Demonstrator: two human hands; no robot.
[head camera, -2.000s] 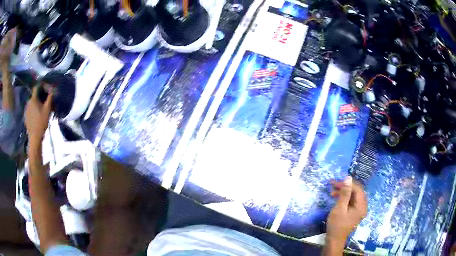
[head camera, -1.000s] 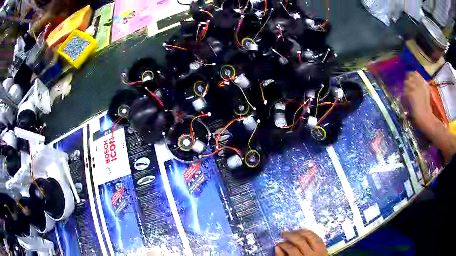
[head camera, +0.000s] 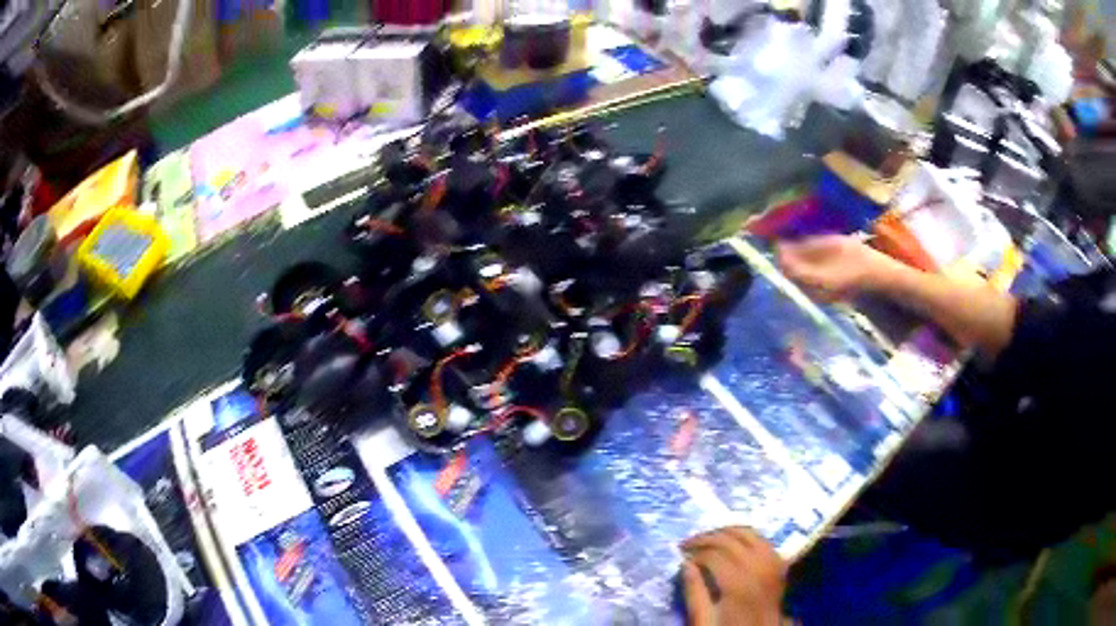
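Note:
A pile of black round parts (head camera: 490, 281) with red, yellow and orange leads and small white plugs lies on the bench in the middle. My right hand (head camera: 737, 575) is at the lower edge of the picture, on or just above the blue printed sheet (head camera: 636, 514), near the front edge. Its fingers are bent and blurred; whether it holds anything cannot be told. My left hand is out of the picture. White housings with black rounds inside (head camera: 116, 569) stand at the lower left.
Another person's hand and forearm (head camera: 893, 287) reach in from the right over the bench edge. A yellow tray (head camera: 124, 251) and an orange block lie at the far left. White boxes (head camera: 361, 76) stand at the back. White plastic bags (head camera: 789, 80) are at the back right.
The view has swung up and right from the housings toward the pile. My left hand has left the picture. The other person's hand has come further in over the bench.

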